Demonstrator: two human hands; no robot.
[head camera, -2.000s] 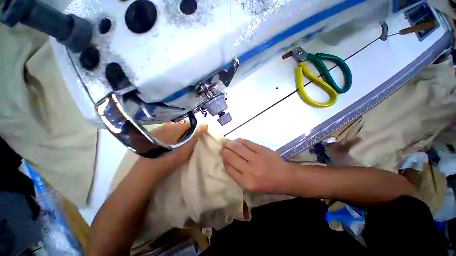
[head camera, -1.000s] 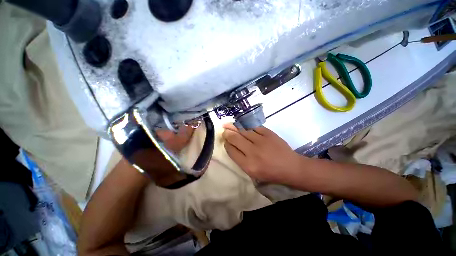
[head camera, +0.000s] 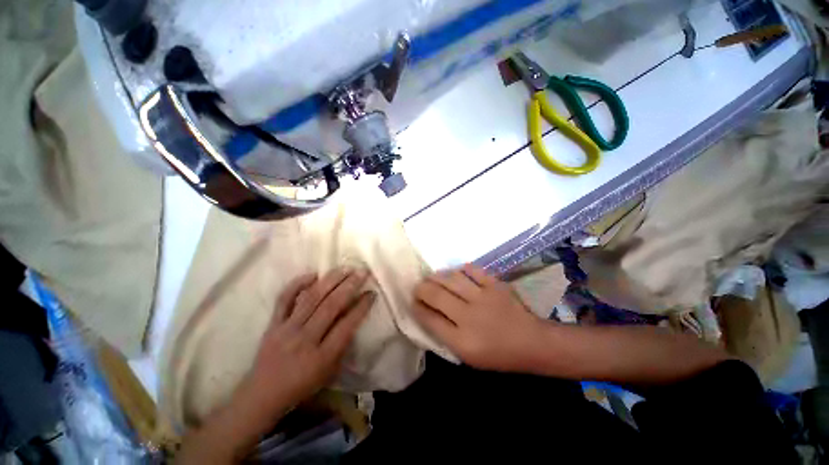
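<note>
A beige fabric piece (head camera: 245, 272) runs from the needle area down over the table's front edge, with folds between the hands. My left hand (head camera: 314, 331) lies palm down on it, fingers slightly spread. My right hand (head camera: 473, 318) is at its right edge, fingers bent onto the cloth; the fingertips are partly hidden against it. The white sewing machine (head camera: 273, 45) stands above, with its presser foot area (head camera: 364, 163) over the cloth's far end. A curved shiny guard (head camera: 218, 173) hides part of the needle area.
Scissors (head camera: 568, 127) with yellow and green handles lie right of the machine head. A brown-handled tool (head camera: 750, 36) is at the far right. A grey ruler-like strip (head camera: 627, 186) edges the table. Heaped beige cloth (head camera: 718, 218) is at right, more beige cloth (head camera: 73, 200) at left, beside a plastic bag (head camera: 86, 390).
My left hand has come out from behind the curved guard and moved down onto the cloth. My right hand has moved down, away from the presser foot. The camera view has shifted.
</note>
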